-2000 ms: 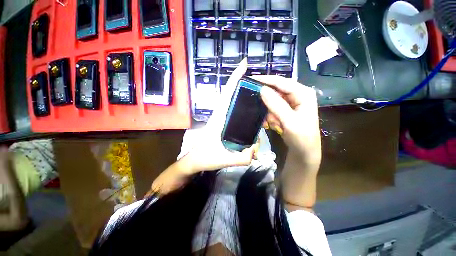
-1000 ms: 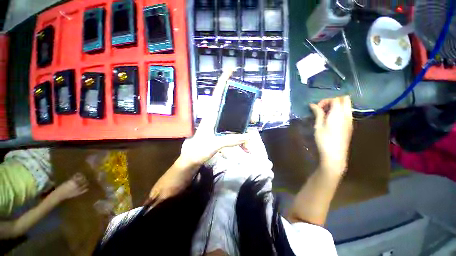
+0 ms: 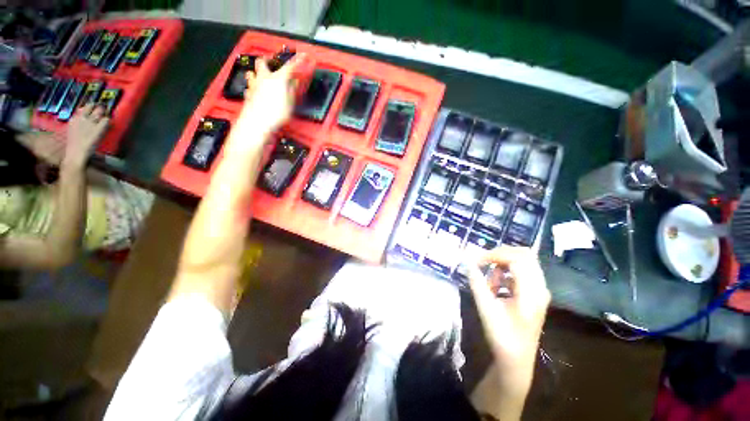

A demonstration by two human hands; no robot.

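My left hand (image 3: 275,97) reaches across the red tray (image 3: 177,174). Its fingers are around a dark phone unit (image 3: 284,57) in the upper row, mostly hidden by them. Three blue-framed phone units, one of them here (image 3: 358,104), lie to its right. Black-backed units with gold spots, such as this one (image 3: 326,179), lie in the lower row beside a silver-faced unit (image 3: 368,194). My right hand (image 3: 511,288) is at the lower right edge of the clear blister tray (image 3: 555,164), fingers curled. Whether it holds something is unclear.
Tweezers (image 3: 598,237), a thin rod (image 3: 631,253), a white wipe (image 3: 573,237), a bottle (image 3: 607,186), a round dish (image 3: 689,243) and a blue cable (image 3: 699,316) are at right. A neighbour's hand (image 3: 86,131) is at another red tray (image 3: 160,62).
The view has turned. My left hand has moved with the phone from in front of me to a formerly bare upper pocket. My right hand has moved closer to the blister tray.
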